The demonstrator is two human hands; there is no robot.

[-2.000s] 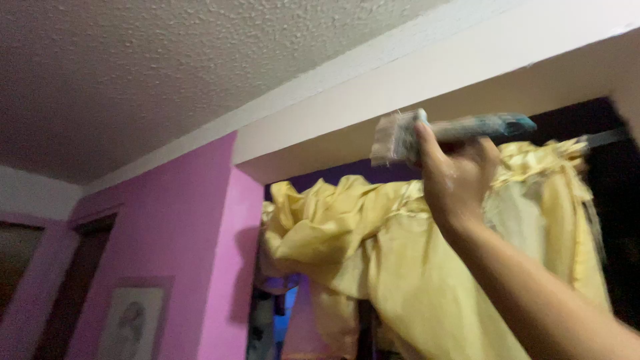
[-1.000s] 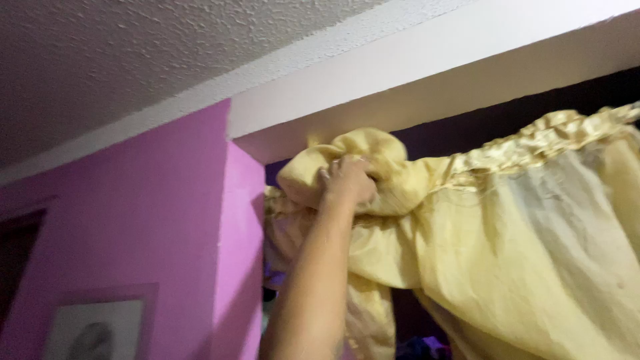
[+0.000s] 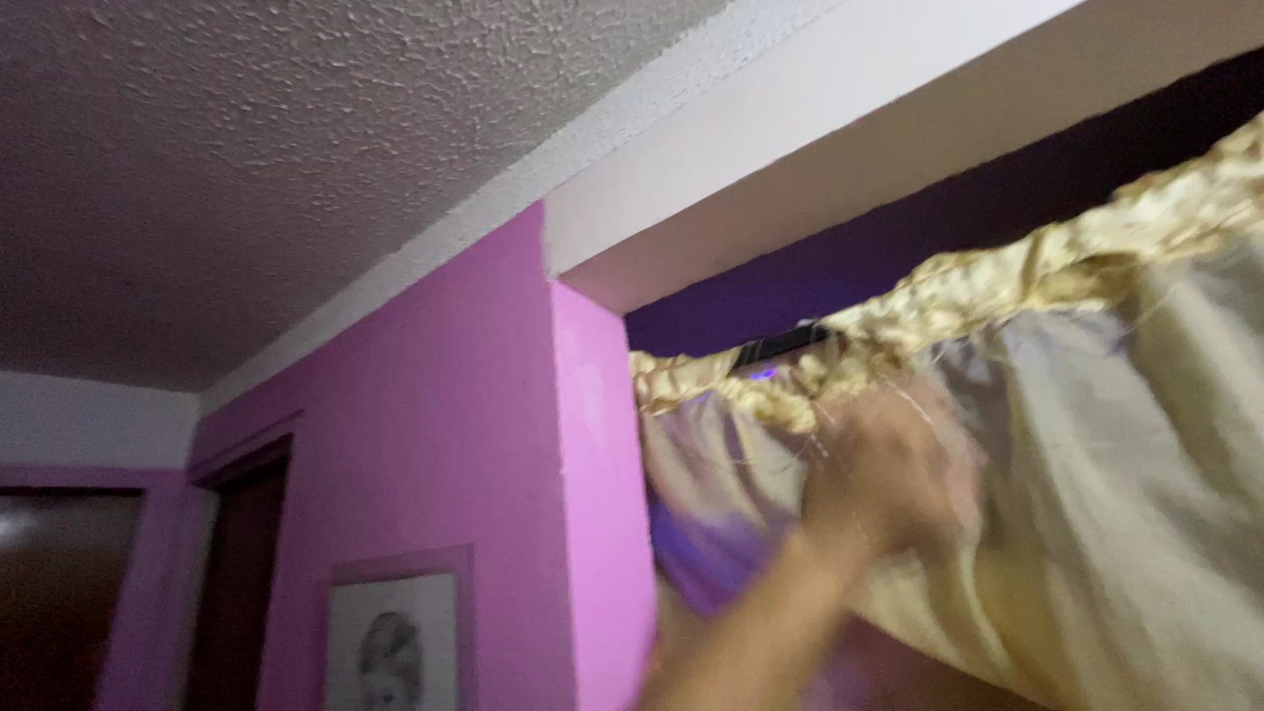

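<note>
My left hand (image 3: pixel 894 459), blurred, is at the gathered heading of a yellow curtain (image 3: pixel 1116 444), right of centre in the head view. Its forearm rises from the bottom edge. Blur hides the fingers, so whether they grip the cloth cannot be told. The curtain hangs by its ruffled top from a rod, and a short dark stretch of the curtain rod (image 3: pixel 785 346) shows between two gathered parts. Loose threads trail from the cloth near the hand. My right hand is out of view.
A cream beam (image 3: pixel 790 197) runs above the curtain, below a textured ceiling (image 3: pixel 326 148). A pink wall corner (image 3: pixel 597 474) stands close to the curtain's left end. A framed portrait drawing (image 3: pixel 390 642) hangs on the pink wall, with dark doors (image 3: pixel 64 592) farther left.
The puffed fold of curtain that lay up over the rod under my left hand now hangs lower, baring part of the rod. Earlier, my right hand held a paintbrush; both have left view.
</note>
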